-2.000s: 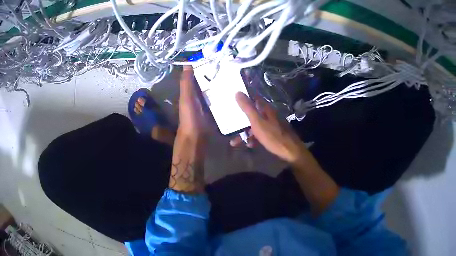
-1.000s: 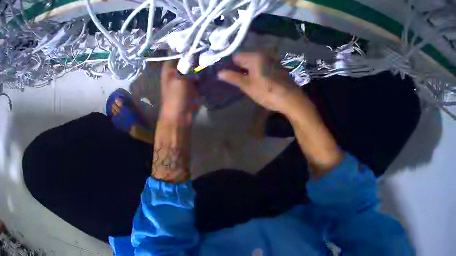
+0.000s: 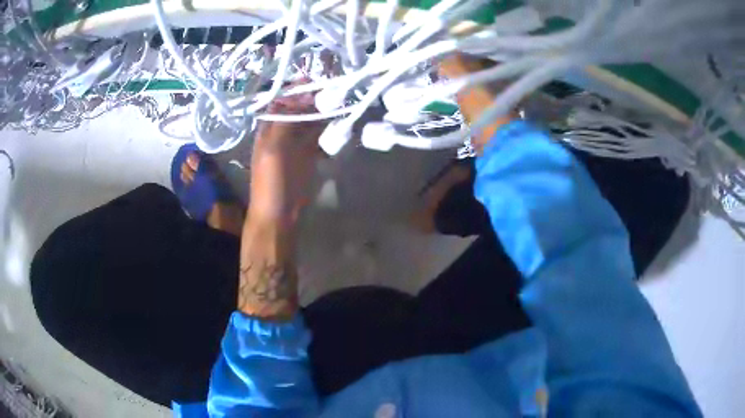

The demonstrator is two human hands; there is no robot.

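Note:
White USB charging cables (image 3: 449, 61) hang in loops from the top of the view, with pale plugs (image 3: 377, 135) at their ends over the middle. My left hand (image 3: 286, 122) is raised behind the cables, its fingers blurred and partly covered; whether it holds anything cannot be seen. My right hand (image 3: 472, 88) reaches up among the cables at the rack, mostly hidden by them. No smartphone can be made out.
The rack shelf (image 3: 633, 91) with its green strip curves across the top. A knotted cable bundle (image 3: 219, 122) hangs at the left. My black-trousered legs are spread over the pale floor (image 3: 359, 245), with a blue slipper (image 3: 193, 184) at the left.
The smartphone seen in both hands earlier, first bright and then dark, is out of sight. My right hand has moved up into the cables. My left hand has shifted slightly left and stays raised.

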